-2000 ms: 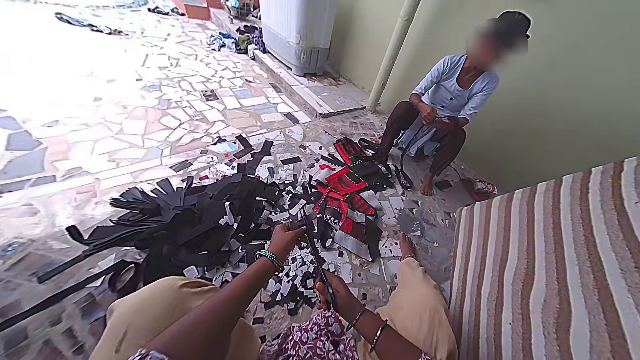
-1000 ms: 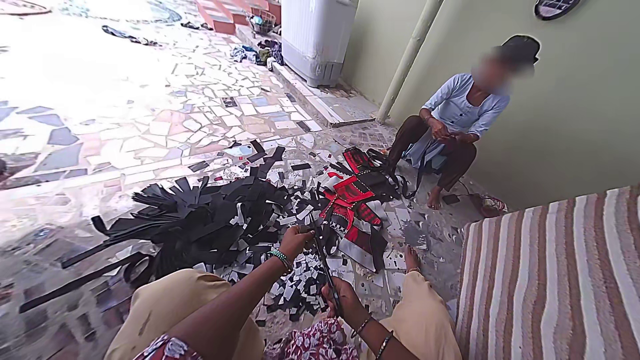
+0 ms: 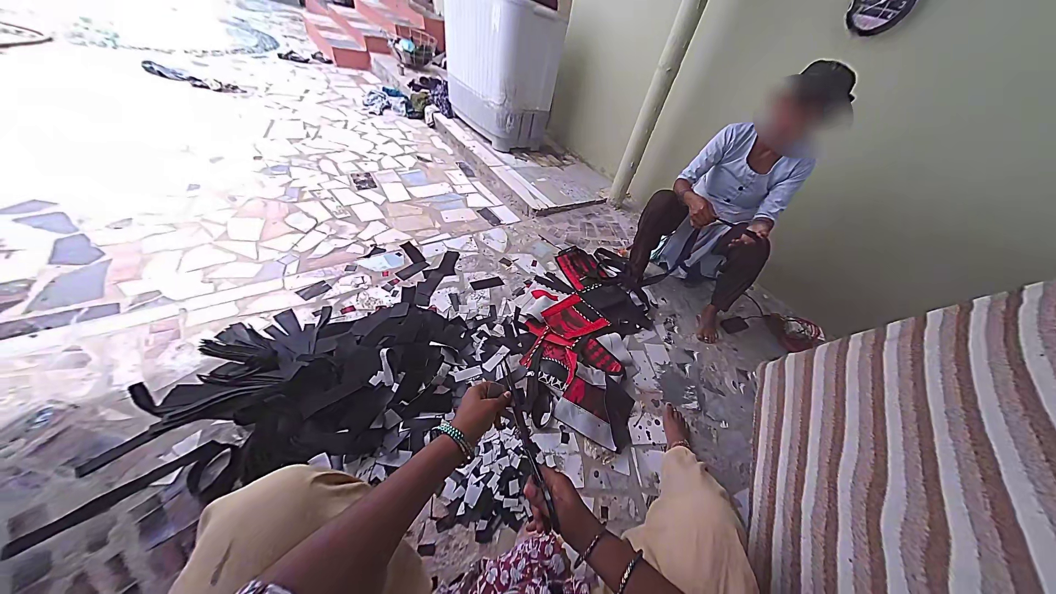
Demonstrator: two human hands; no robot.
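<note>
My left hand, with a beaded bracelet at its wrist, pinches the far end of a narrow dark strip. My right hand is closed round the near end of this long dark thing; whether it also holds scissors I cannot tell. Below and around my hands lie small cut black and white pieces. A large heap of black strips spreads to the left of my left hand. Beyond my hands, red and black pieces with patterned trim lie on the floor.
Across from me a person sits by the wall, holding a dark strip. A striped cloth-covered block stands close at my right. Farther off are a white plastic appliance, a raised ledge, red steps and clothes on the mosaic floor.
The other person's hands, close together a second ago, are now farther apart. My hands keep nearly the same place and hold. The view has shifted slightly.
</note>
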